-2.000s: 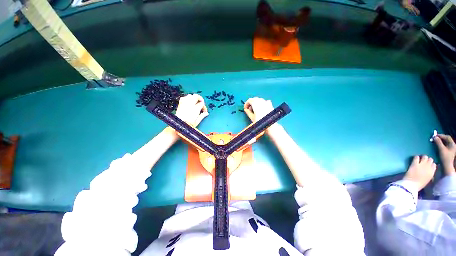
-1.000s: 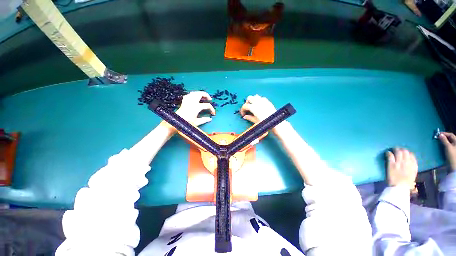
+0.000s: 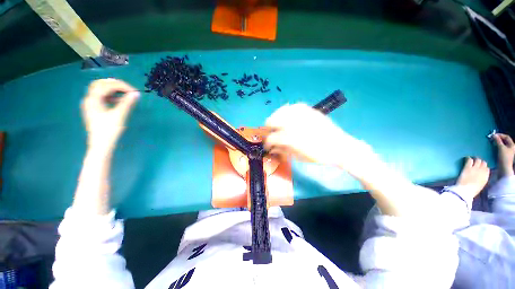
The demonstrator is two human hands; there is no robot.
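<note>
The black three-arm assembly sits on the orange fixture, one arm pointing toward me and two pointing away. My right hand is blurred over the right arm beside the centre joint and hides part of that arm; its fingertips are near the joint, and I cannot tell if they hold a piece. My left hand is raised left of the assembly, with thumb and forefinger pinched on a small dark fitting beside the pile. The pile of small black fittings lies at the left arm's far end.
A thin scatter of fittings lies right of the pile. A taped post stands upper left. Another orange fixture is on the dark green strip. A neighbour's hands are at the right. Dark bars lie at the right end.
My left hand has moved left, away from the assembly's left arm. My right hand has come from beyond the right arm to near the centre joint. The far orange fixture has shifted left.
</note>
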